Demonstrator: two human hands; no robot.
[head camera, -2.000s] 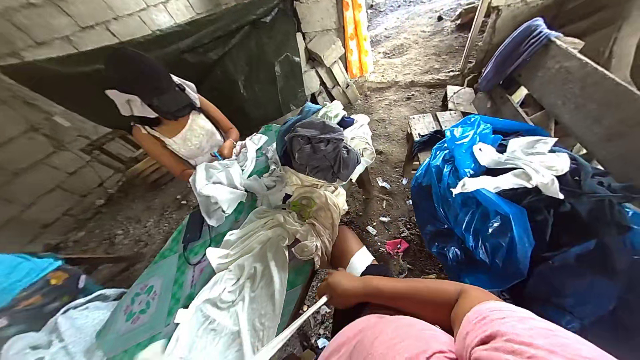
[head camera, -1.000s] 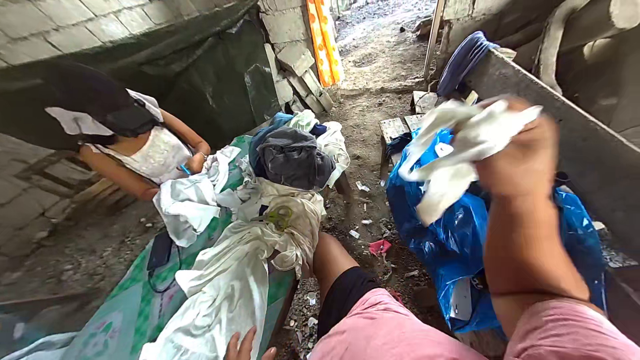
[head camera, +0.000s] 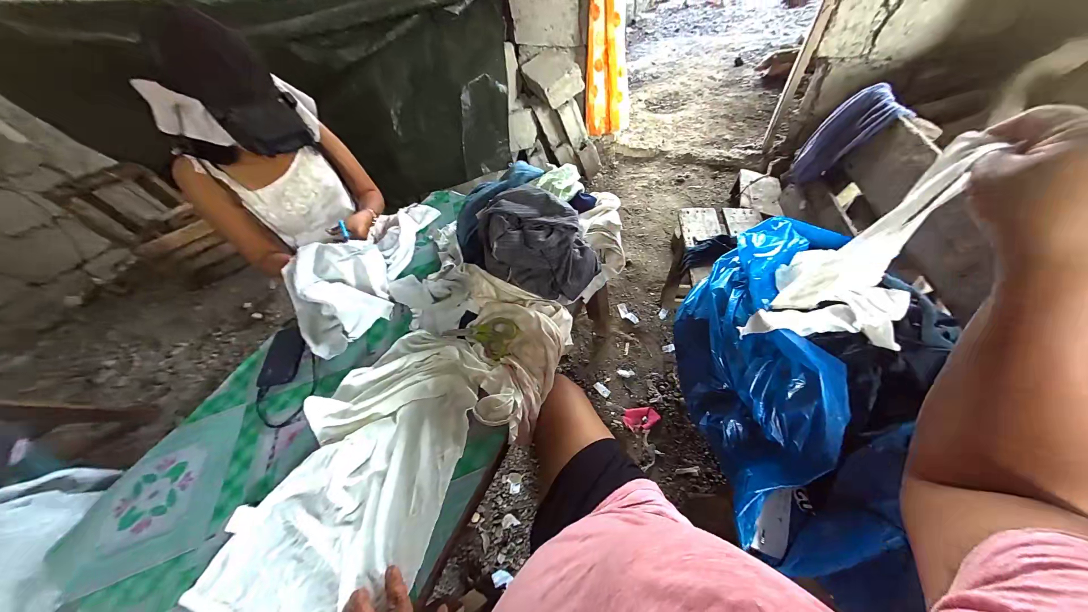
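My right hand (head camera: 1033, 170), raised at the right edge, grips one end of a white cloth strip (head camera: 901, 229). The strip's lower part hangs over the blue plastic bag (head camera: 756, 374) and dark fabric. Only the fingertips of my left hand (head camera: 387, 595) show at the bottom edge, at the lower end of a long white cloth (head camera: 365, 459) spread on the table; whether they grip it is unclear. A yellow-green ring-like item (head camera: 495, 337) lies on cream cloth farther up, beside a heap of grey and blue clothes (head camera: 535, 242).
Across the table with its green floral cover (head camera: 204, 442) sits a person (head camera: 272, 178) in a dark cap, holding white cloth and a small blue item. A black pouch (head camera: 282, 357) with a cord lies near them. Beyond the bag stand a wooden bench (head camera: 701, 223) and a concrete slab.
My right hand, low by my lap two seconds ago, has come up to the right and is now at the frame's right edge, with the white strip stretched below it.
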